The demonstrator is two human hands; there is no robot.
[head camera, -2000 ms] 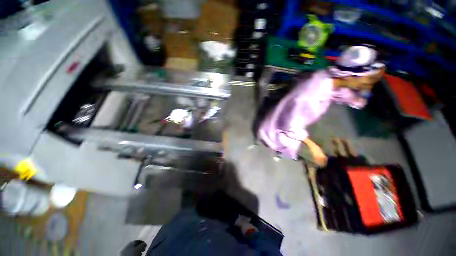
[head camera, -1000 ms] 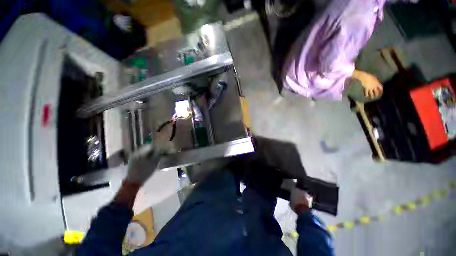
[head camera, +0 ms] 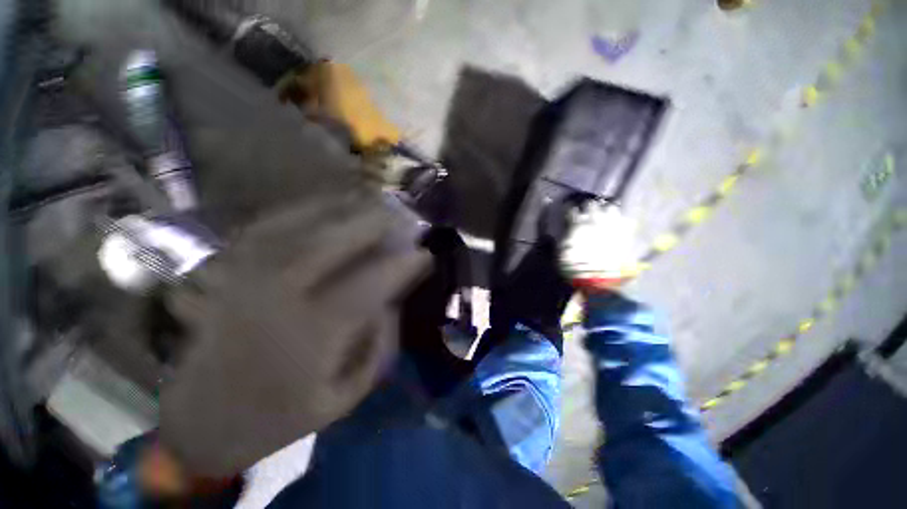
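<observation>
A long black tote (head camera: 602, 134) is held tilted over the floor right of centre. My right hand (head camera: 597, 244), in a white glove with a red cuff, grips its near end. My left hand (head camera: 269, 338) is a large, blurred grey-brown shape close to the camera at left, above an orange-red cuff. Blur and shade hide its grip. A dark, flat brownish area runs up behind it; I cannot tell whether it is a held panel.
Blurred machine parts with a bright silvery piece (head camera: 159, 249) are at left. An orange-yellow item (head camera: 348, 104) is at upper centre. Yellow-black tape (head camera: 731, 184) crosses the grey floor. A dark box-like shape (head camera: 830, 437) is at lower right. My legs are below the tote.
The view has turned away from the rails and the pink-clad person. My left hand has come from the near rail to close before the camera. The tote remains in my right hand.
</observation>
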